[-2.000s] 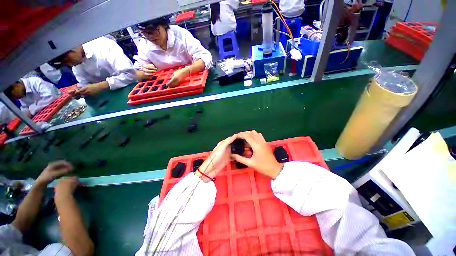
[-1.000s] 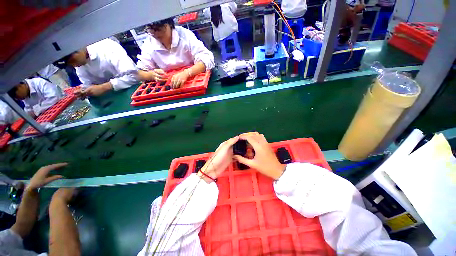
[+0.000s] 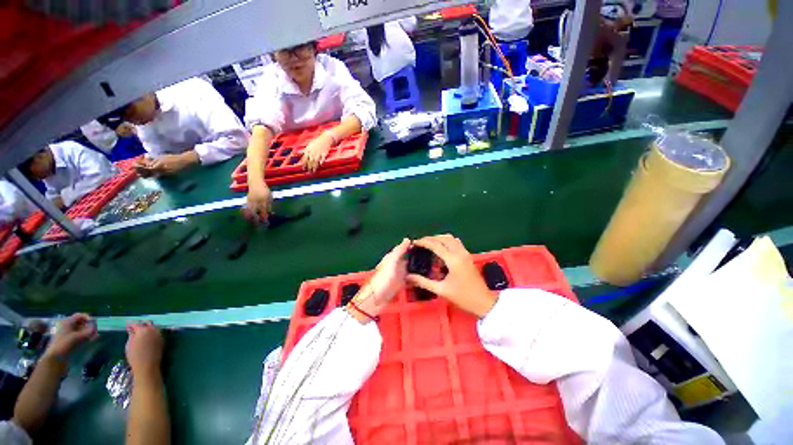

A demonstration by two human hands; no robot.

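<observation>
The red compartment tray (image 3: 426, 352) lies in front of me at the bench edge. My left hand (image 3: 384, 282) and my right hand (image 3: 459, 280) are both closed around a black folded watch (image 3: 422, 261) over the tray's back row. The fingers hide part of it, and I cannot tell if it touches the pocket. Other folded watches sit in back-row pockets: one at the far left (image 3: 316, 302), one partly behind my left hand (image 3: 349, 293), and one right of my right hand (image 3: 495, 275).
The green conveyor (image 3: 452, 195) beyond the tray carries several black strapped pieces. A tan roll (image 3: 656, 209) stands to the right, near papers (image 3: 739, 304) on a white box. A neighbour's hands (image 3: 143, 343) are at left. A person across the belt reaches onto it.
The person across the belt has stretched an arm down to a black piece. The neighbour's hands at left have moved, and a silvery bag shows there. My hands have barely moved.
</observation>
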